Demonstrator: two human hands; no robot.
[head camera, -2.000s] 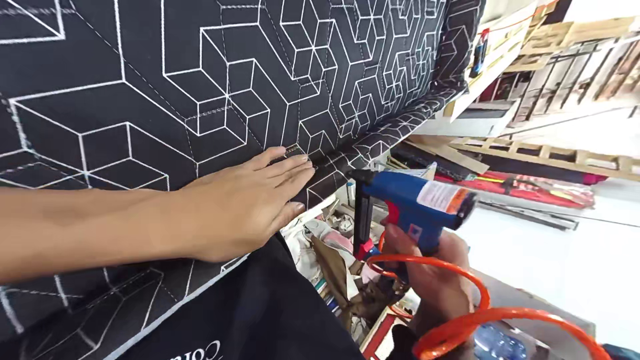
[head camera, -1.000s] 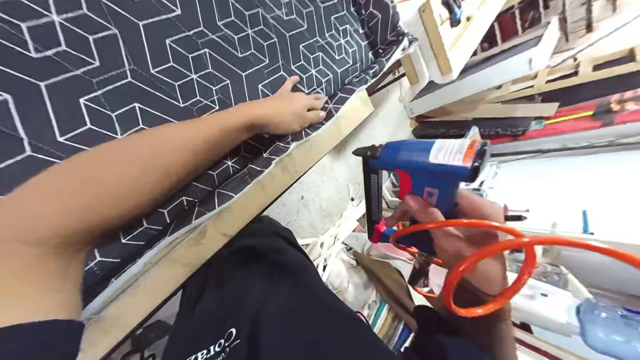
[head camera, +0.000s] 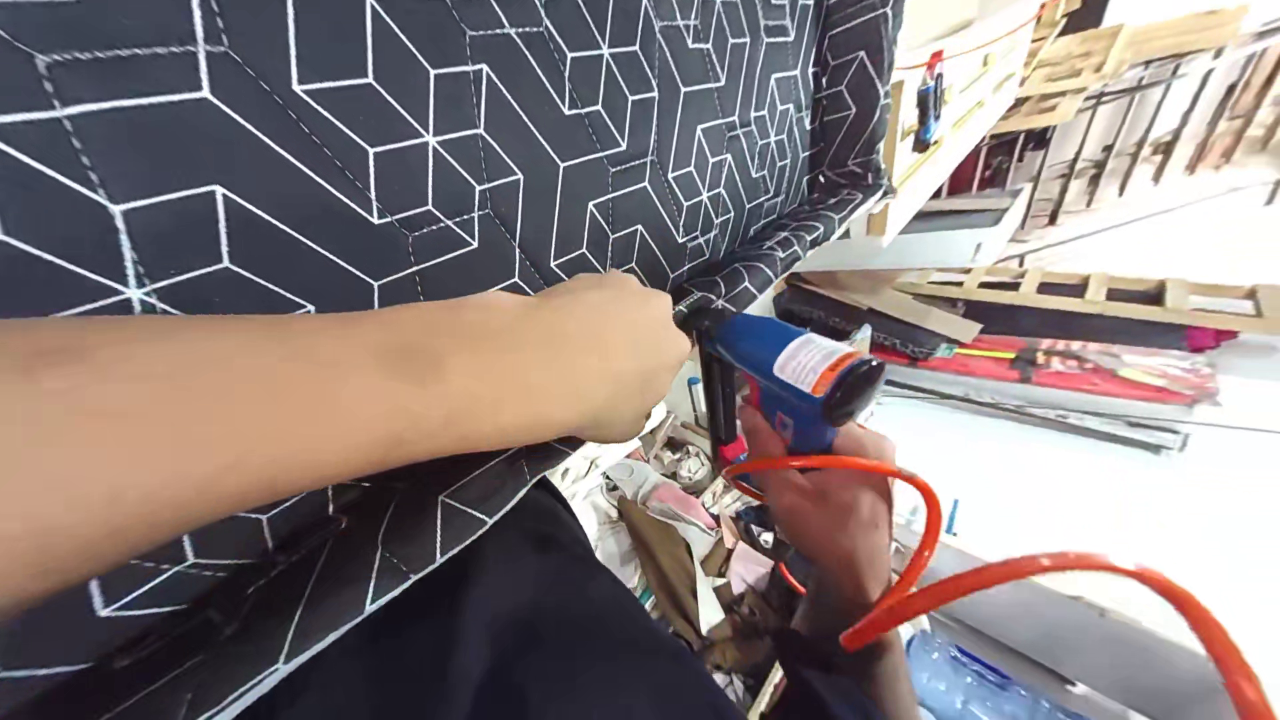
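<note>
Black upholstery fabric (head camera: 400, 160) with white geometric lines covers a padded piece at the left and centre. Its rolled edge (head camera: 770, 250) runs toward the upper right. My left hand (head camera: 620, 350) is closed at that edge, apparently gripping the fabric; its fingertips are hidden. My right hand (head camera: 825, 510) grips the handle of a blue pneumatic staple gun (head camera: 790, 370) with an orange air hose (head camera: 1000, 575). The gun's black nose lies against the fabric edge, right beside my left knuckles. Whether it touches my left hand cannot be told.
Fabric scraps (head camera: 680, 540) lie heaped below the staple gun. Wooden frames (head camera: 1100, 290) and a red wrapped bundle (head camera: 1060, 370) are at the right. A clear blue plastic bottle (head camera: 970, 680) is at the lower right. A tool with a red top (head camera: 930, 105) hangs on a wooden frame.
My left hand has gone from lying spread on the fabric to closed at its edge. The wooden rail bared one second ago is now largely covered by fabric. The staple gun has come to the edge.
</note>
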